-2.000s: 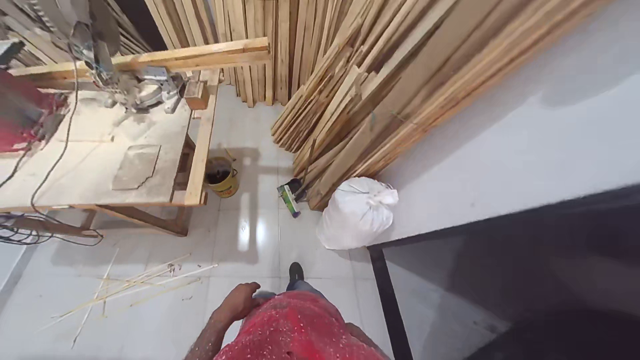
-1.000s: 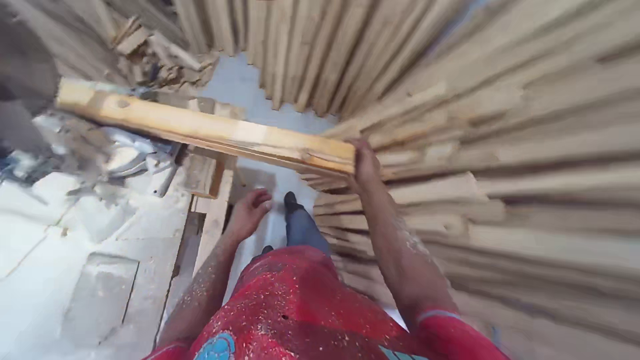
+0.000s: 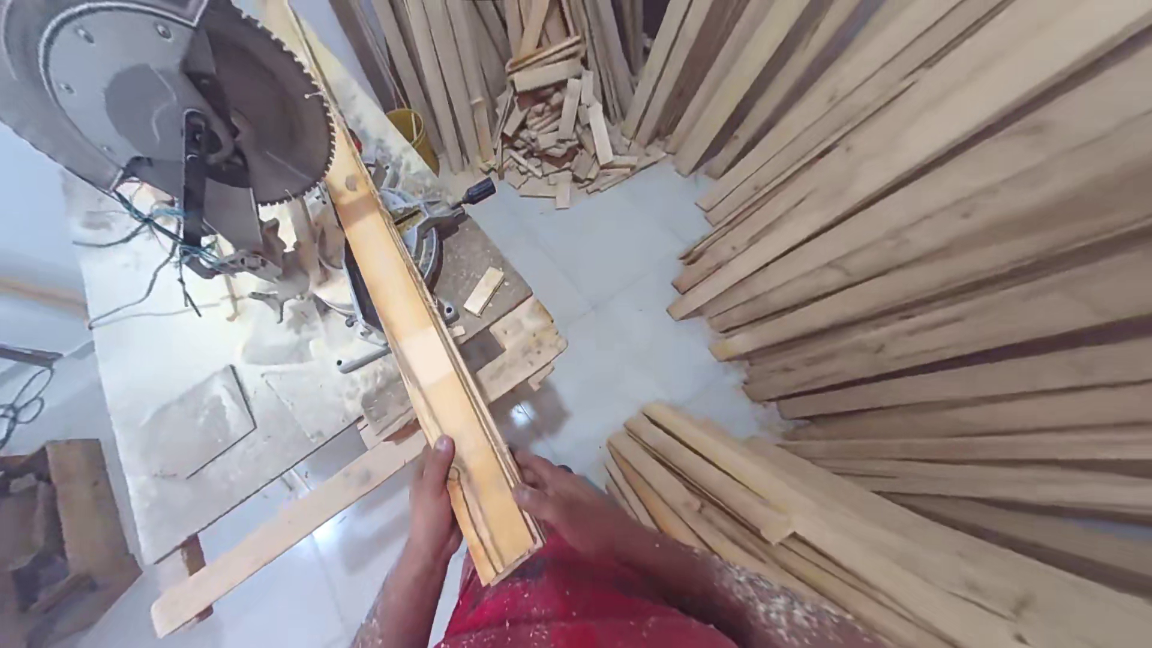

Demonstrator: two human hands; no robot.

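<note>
A long wooden board (image 3: 423, 351), perhaps several stacked together, runs from just before my shirt up across the miter saw's base. My left hand (image 3: 436, 504) grips its left edge near the close end, thumb on top. On the opposite edge my right hand (image 3: 562, 499) holds it, partly hidden under the wood. The circular blade (image 3: 270, 108) of the miter saw (image 3: 117, 81) is raised, just left of the board. A black-tipped handle (image 3: 479, 191) sticks out from the saw's base. A small wood offcut (image 3: 484, 291) lies right of the board.
The dusty workbench (image 3: 162, 378) with loose cables stands at left. Long planks (image 3: 900, 225) lean all along the right, and more (image 3: 720, 504) lie near my right arm. A pile of offcuts (image 3: 558, 135) and a yellow bucket (image 3: 414, 135) are beyond. A wooden crate (image 3: 81, 531) is at lower left.
One second ago only my right hand held the board's end and my left hand was free; now both hands hold it. The board now points away from me. The view has shifted strongly toward the saw.
</note>
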